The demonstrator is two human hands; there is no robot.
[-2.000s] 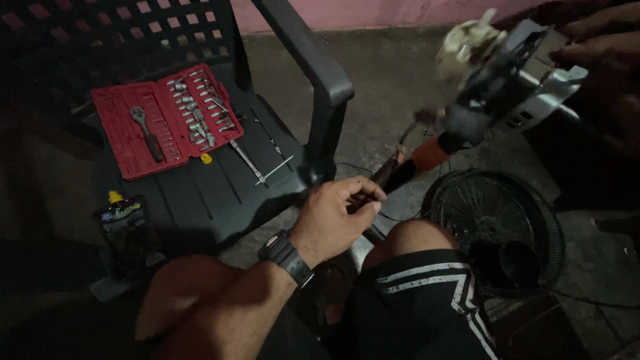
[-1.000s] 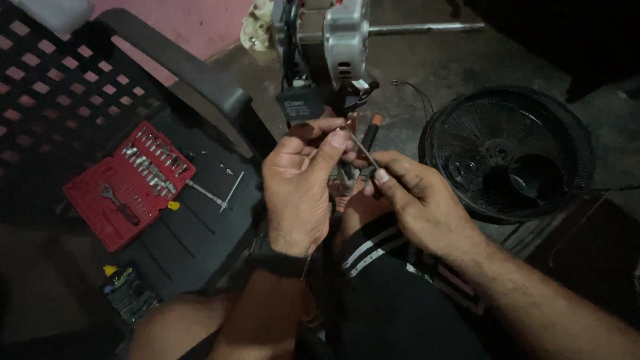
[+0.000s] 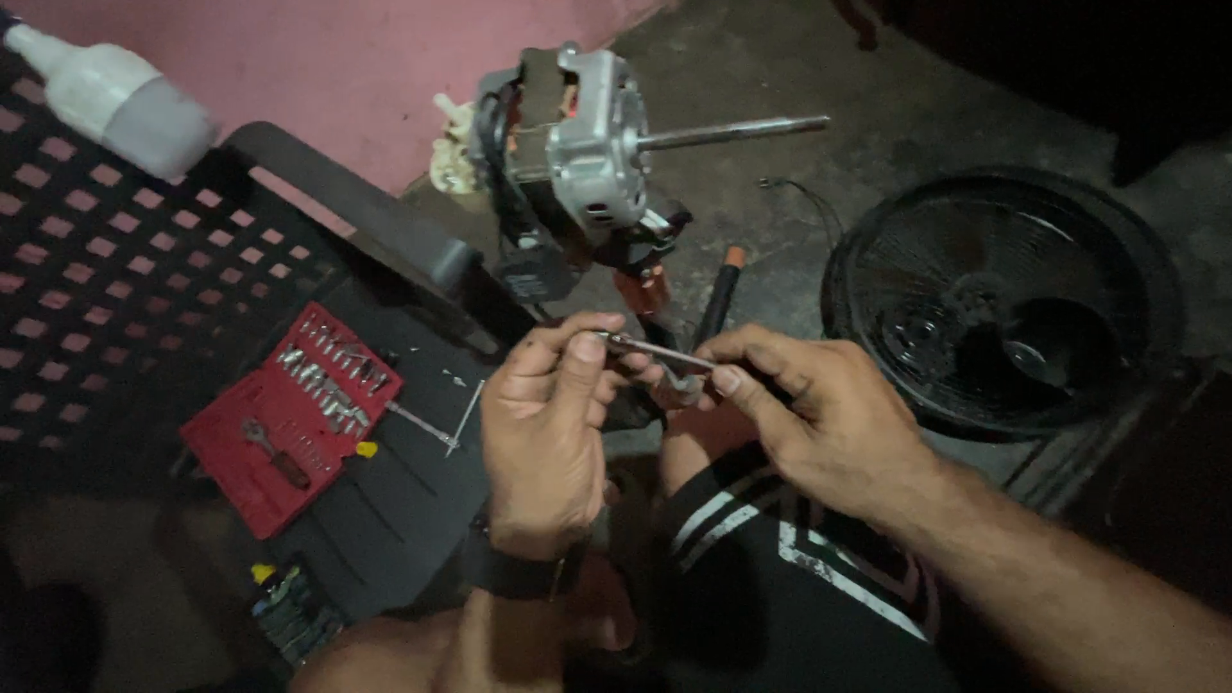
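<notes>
Between my two hands is a thin metal rod (image 3: 664, 350). The thumb and fingers of my left hand (image 3: 553, 414) pinch its left end, where a small piece sits that is too blurred to name. My right hand (image 3: 818, 414) grips the rod's right end between thumb and forefinger. Just beyond the hands stands a fan motor (image 3: 587, 144) with a long metal shaft (image 3: 736, 133) pointing right, a cream plastic gearbox (image 3: 452, 154) at its back and a black capacitor box (image 3: 534, 274) below it.
On the dark plastic chair (image 3: 423, 520) at left lie an open red socket set case (image 3: 231, 428), a T-handle wrench (image 3: 419, 421) and a pouch with a yellow cap (image 3: 294, 606). A light bulb (image 3: 135, 106) hangs at top left. A black round fan part (image 3: 1001, 298) rests on the floor at right.
Two seconds ago only one hand showed near the middle; now both hold the rod. The view has shifted. Since one second ago the hands have kept much the same hold.
</notes>
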